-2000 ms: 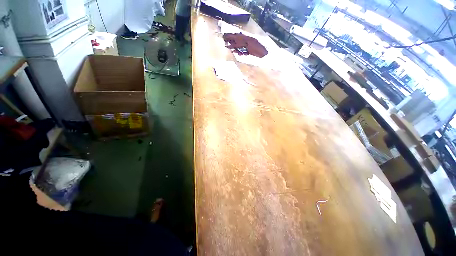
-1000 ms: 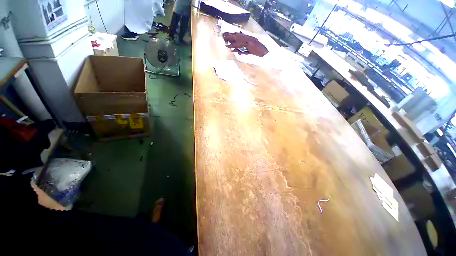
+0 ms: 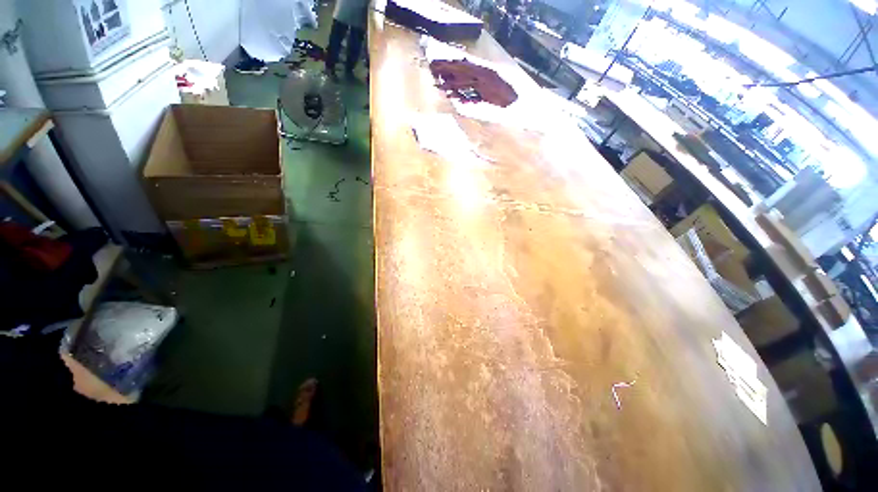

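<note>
Neither of my hands can be made out. Nearest in front of me is the long worn brown wooden table point(image 3: 462, 327). A thin white crooked scrap point(image 3: 622, 390) lies on it. Several small pale paper slips point(image 3: 741, 377) lie overlapping near its right edge. At the far end are a red-brown cloth piece point(image 3: 491, 88) on white paper and a white sheet point(image 3: 441, 135). My dark clothing point(image 3: 212, 452) fills the bottom left. A small orange-brown shape point(image 3: 304, 402) shows beside it, too unclear to name.
Left of the table, an open cardboard box point(image 3: 219, 187) with yellow tape stands on the green floor point(image 3: 318, 250). A floor fan point(image 3: 310, 108) stands beyond it. A crumpled plastic bag point(image 3: 130, 336) lies at the left. A person's legs point(image 3: 345, 46) show at the back. Shelves and cartons line the right.
The person at the back has shifted slightly, and the legs show more clearly than in the oldest frame. The table and the things on it have not visibly moved.
</note>
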